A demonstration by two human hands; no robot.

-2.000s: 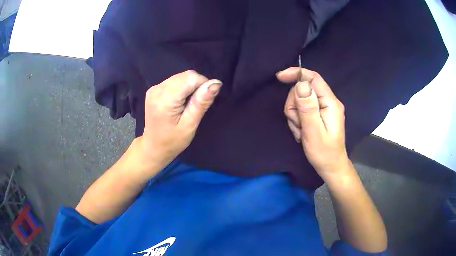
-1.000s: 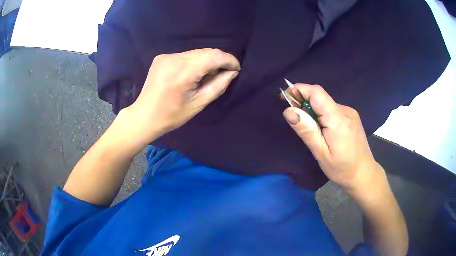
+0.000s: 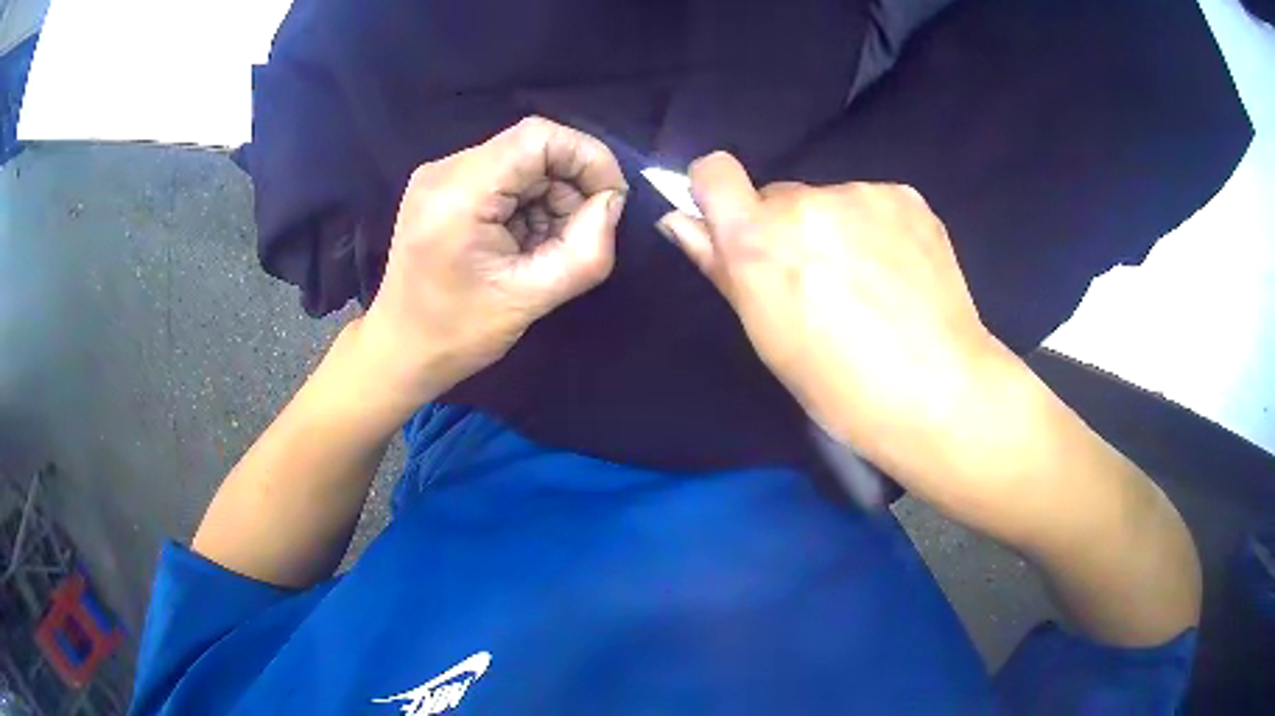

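Note:
A very dark purplish jacket (image 3: 671, 364) covers most of the view and hangs over the table edge against the blue shirt. My left hand (image 3: 510, 252) is over its middle, thumb and index fingertips pinched together; a thread between them is too fine to tell. My right hand (image 3: 853, 280) holds the thread snips (image 3: 671, 188), whose bright blades point left just beside the left fingertips. The snips' handle is hidden in the right hand. Shinier lining (image 3: 874, 56) shows at a fold at the top.
The white table top shows at the upper left (image 3: 140, 77) and at the right (image 3: 1189, 315). Grey speckled floor (image 3: 182, 322) lies at the left. A red and blue object (image 3: 77, 629) is at the lower left. The blue shirt (image 3: 601, 588) is close below the jacket.
My right hand has moved left with the snips, bringing the blades beside my left fingertips. My left hand has shifted slightly left since a second ago. The jacket has barely moved.

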